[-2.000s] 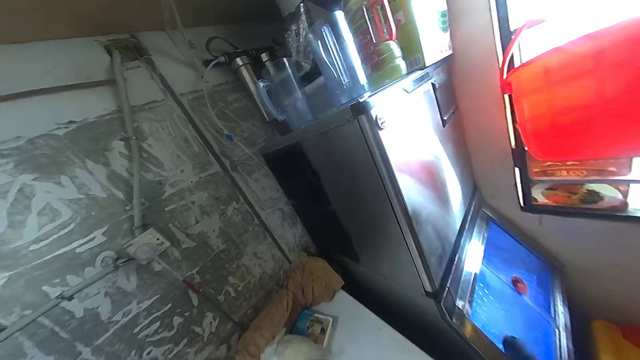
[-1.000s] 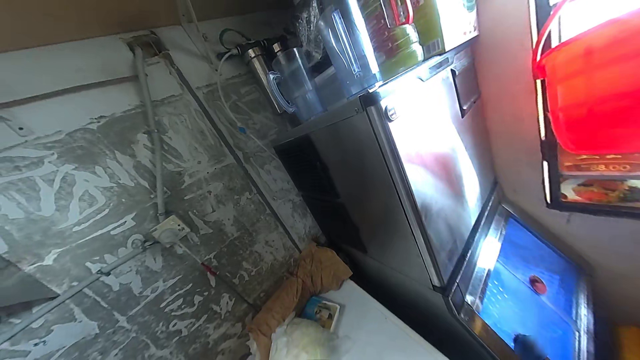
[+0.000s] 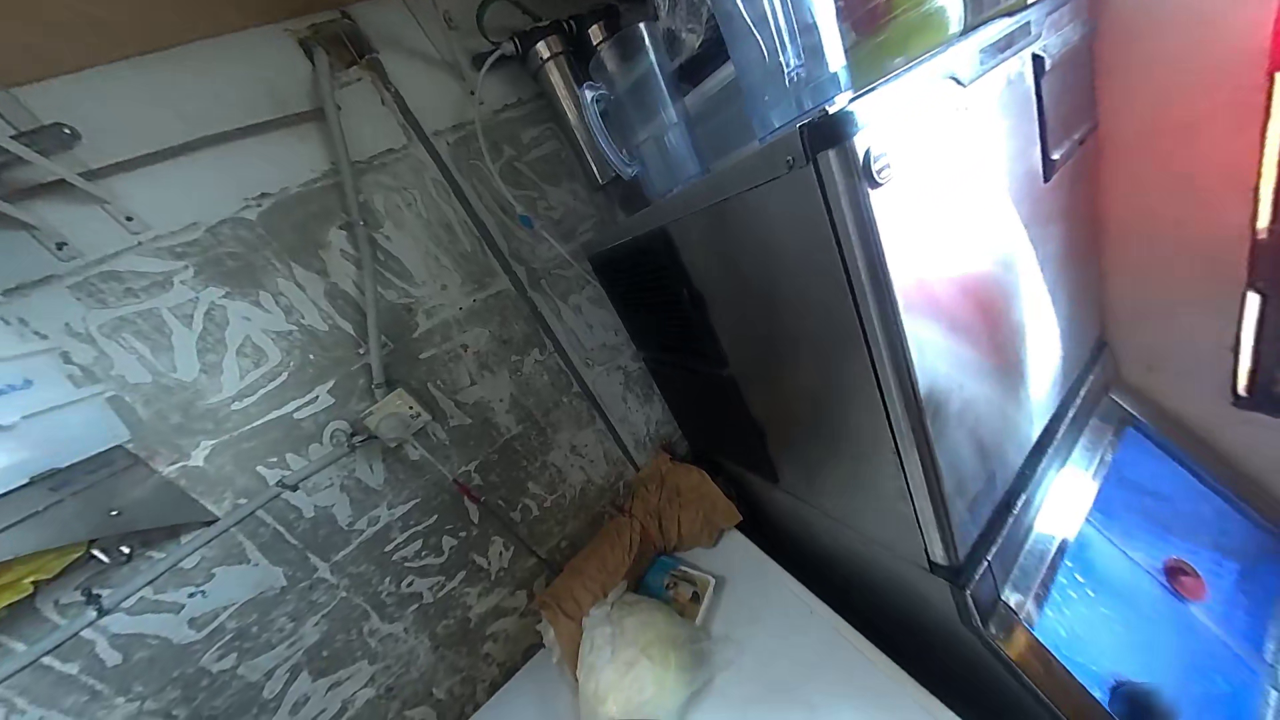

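Neither my left hand nor my right hand shows in the head view. Lowest in the middle, a pale plastic bag with something inside rests on a white top. Brown crumpled paper lies behind it, against the wall side. Between bag and paper is a small box with a picture on it. A clear plastic jug stands on the stainless steel machine, beside a larger clear container. At the lower right is a blue surface in a metal frame, with a small red object on it.
A steel filter cylinder with a hose is by the wall behind the machine. Grey conduit runs to an electrical box on the patchy wall. Metal brackets and a metal sheet are at left. A dark-framed panel edges the right.
The view has shifted left, so the brackets and metal sheet at left show more. The red bucket at the upper right has almost gone out of view.
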